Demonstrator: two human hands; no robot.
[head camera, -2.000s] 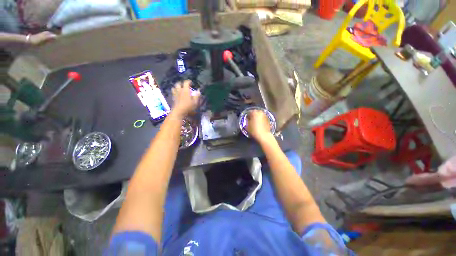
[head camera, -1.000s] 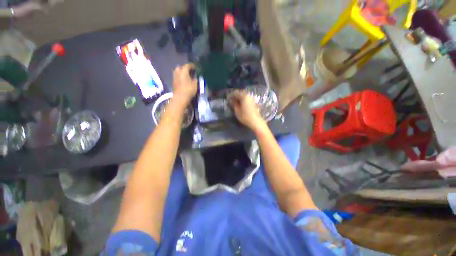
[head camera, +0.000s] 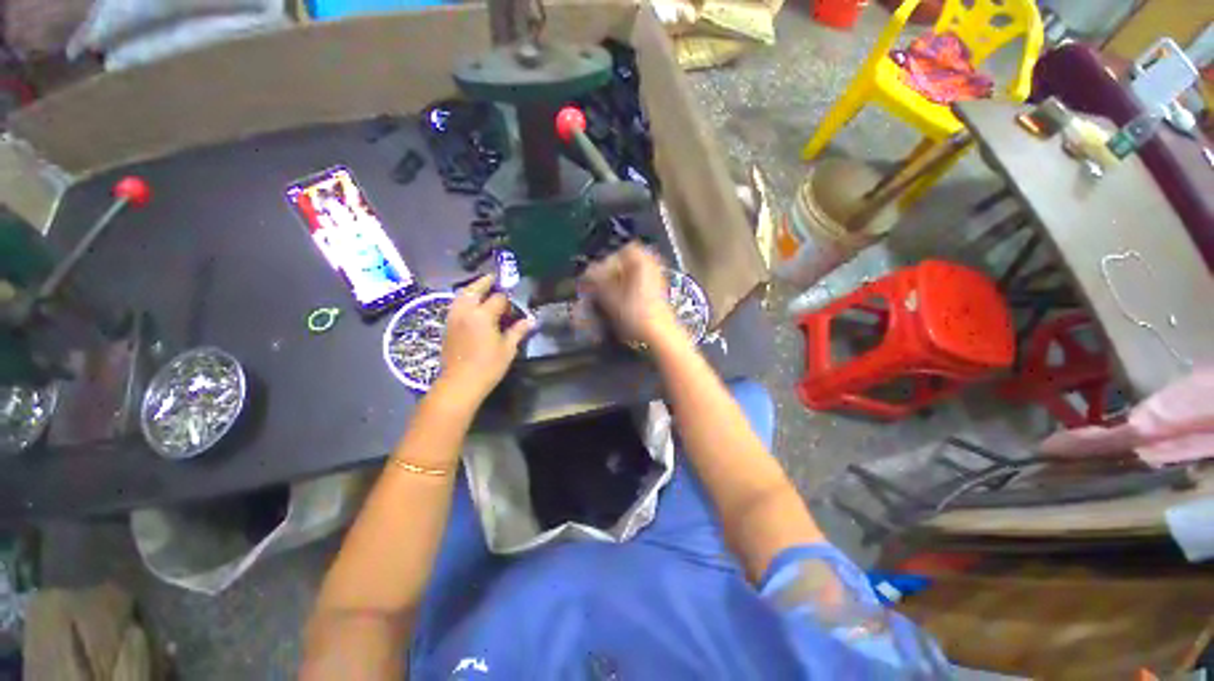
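Note:
The dark green hand press (head camera: 549, 237) stands in front of me, its red-knobbed lever (head camera: 573, 125) upright. My left hand (head camera: 482, 330) is at the left of the press base, over the edge of the left parts bowl (head camera: 415, 341), fingers bent; a small dark part seems to be at its fingertips, but blur hides the grip. My right hand (head camera: 631, 293) is blurred, fingers curled, between the press and the right parts bowl (head camera: 690, 309); whether it holds anything cannot be told. Black plastic parts (head camera: 469, 149) lie piled behind the press.
A lit smartphone (head camera: 353, 240) and a green ring (head camera: 324, 318) lie left of the press. A spare bowl (head camera: 195, 402) of silver pieces is farther left, near a second press lever (head camera: 131, 190). An open sack (head camera: 499, 512) hangs at the table edge. A raised board (head camera: 712, 226) borders the right side.
My left hand has come from the black parts down to the left of the press base. My right hand has left the right bowl and moved up beside the press. The view has also shifted.

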